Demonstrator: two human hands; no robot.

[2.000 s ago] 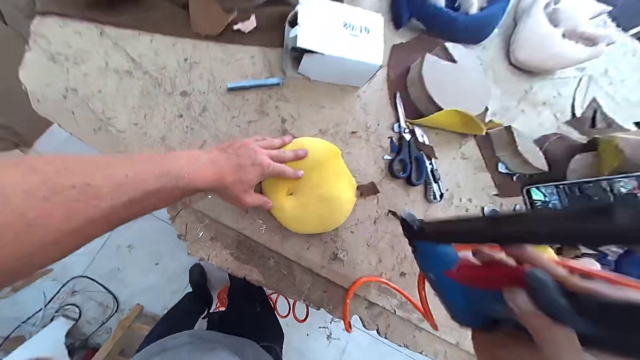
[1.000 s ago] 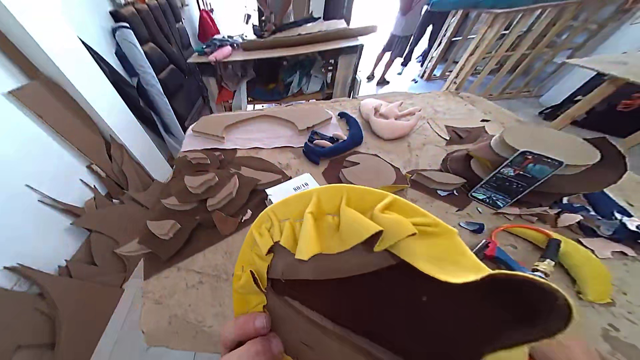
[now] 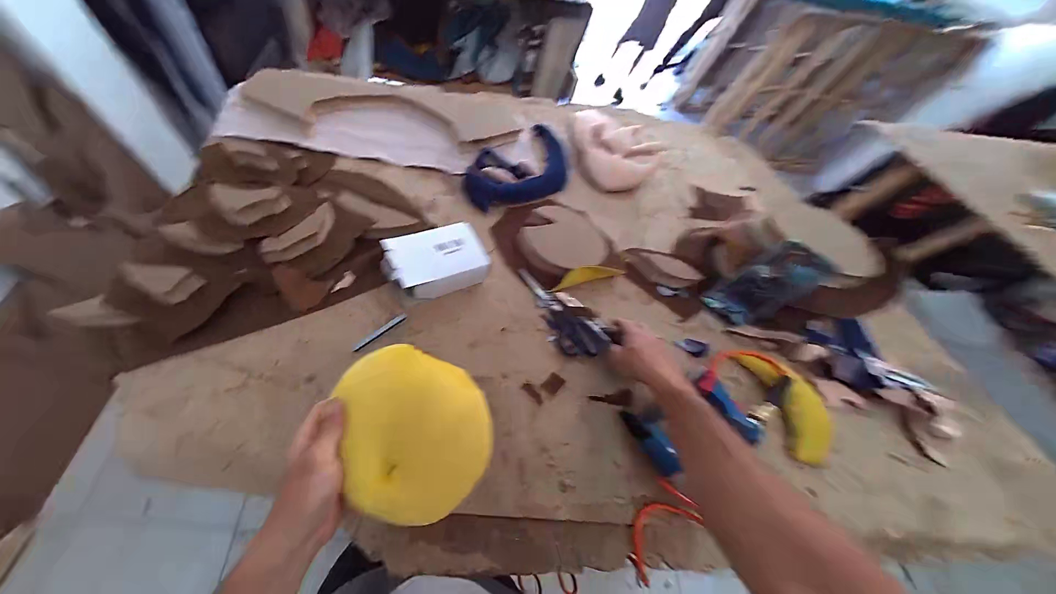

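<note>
A round yellow fabric-covered piece is held up over the table's near edge by my left hand, its thumb on the near left rim. My right hand reaches across the table to a pair of dark-handled scissors; blur hides whether the fingers close on the handles or on a tool beside them. Under my right forearm, partly covered, lies a blue pneumatic tool with an orange hose. A curved yellow padded piece lies to its right.
A white box and a thin blue-grey stick lie left of the scissors. Brown foam-backed pieces are heaped at the left. Behind are a dark blue padded piece and a pale pink one. Scraps lie at the right.
Two seconds ago the round yellow piece lay on the table under my left hand and my right hand held the blue tool. Now the piece is raised, and my right hand is at the scissors.
</note>
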